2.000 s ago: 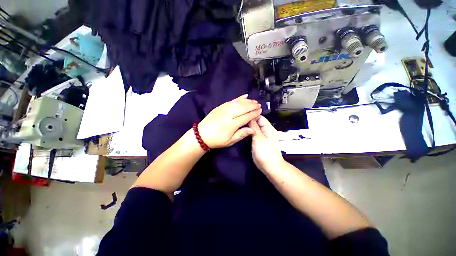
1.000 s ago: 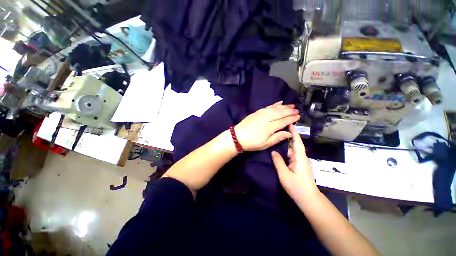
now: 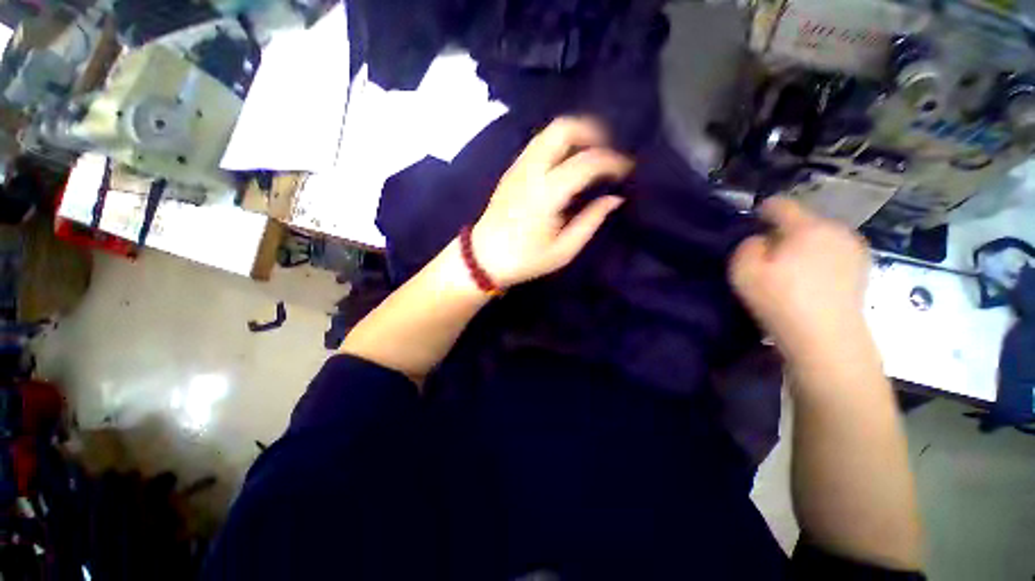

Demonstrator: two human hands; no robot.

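Note:
A dark navy-purple garment piece point(image 3: 647, 284) lies across the table edge and hangs into my lap. My left hand point(image 3: 550, 204), blurred, is on the cloth with its fingers spread and bent; whether it grips a fold I cannot tell. My right hand point(image 3: 800, 267) is closed on the cloth's right border, just in front of the machine. The grey-white overlock machine point(image 3: 834, 40) stands at the upper right, blurred and partly cut off. Its needle area point(image 3: 783, 134) is beyond my right hand.
A dark bundle of cloth point(image 3: 545, 34) lies behind the garment piece. White sheets point(image 3: 297, 97) lie on the left. A second cream machine point(image 3: 159, 114) is at the far left. A dark strip point(image 3: 1018, 352) hangs over the table edge at the right. Dark scraps point(image 3: 269, 319) lie on the floor.
My hands, close together near the needle before, are now apart. My right hand has moved right and closed on the cloth, which is pulled that way. The view has shifted lower.

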